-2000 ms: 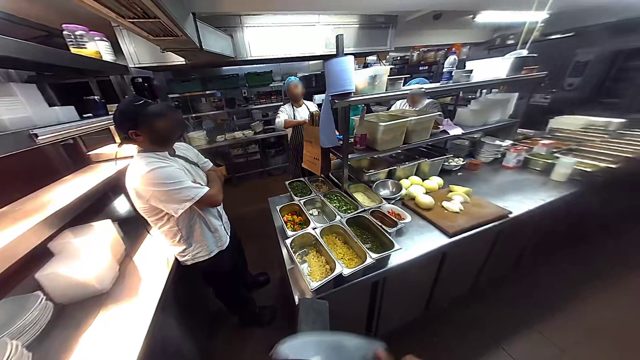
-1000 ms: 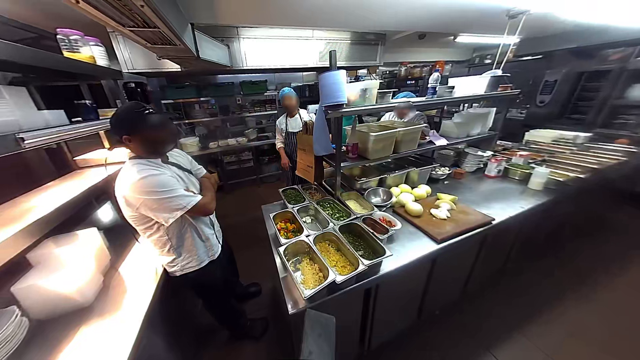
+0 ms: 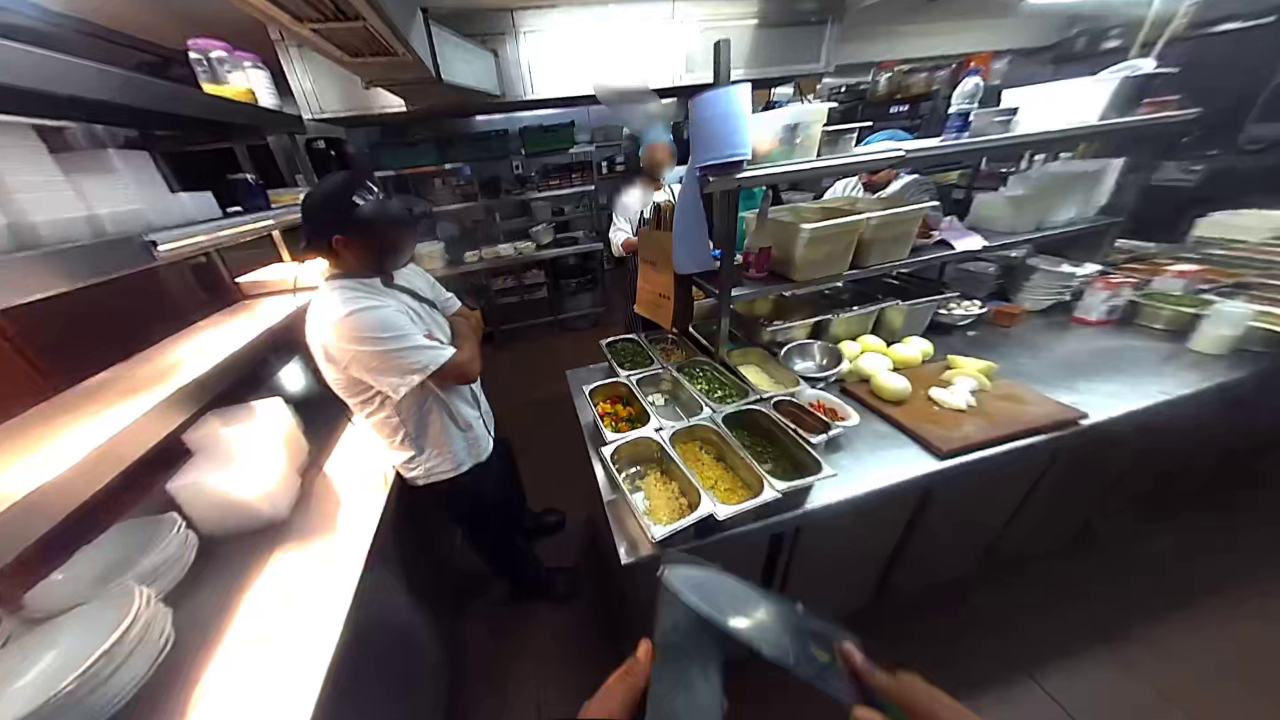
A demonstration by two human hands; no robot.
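My left hand [image 3: 620, 685] is at the bottom edge, its visible fingers along the side of a flat grey slab [image 3: 685, 655], perhaps a sharpening stone. In my right hand [image 3: 905, 692], lower right of centre, is the handle of a knife [image 3: 755, 615]. Its broad metal blade points up and left across the upper part of the slab; whether they touch cannot be told. Most of both hands is cut off by the frame. Beyond them, metal food pans [image 3: 650, 485] with chopped food stand on the steel counter [image 3: 860, 470].
A brown cutting board [image 3: 965, 415] bears peeled, pale round vegetables [image 3: 890, 386]. A person in a white shirt [image 3: 400, 370] stands at left with arms folded. Two more people are behind the shelving. Stacked plates [image 3: 75, 655] lie on the lit left counter [image 3: 300, 570].
The knife blade and my hands, out of view one second ago, show at the bottom. The slab has risen further into view. The person at left has stayed in place.
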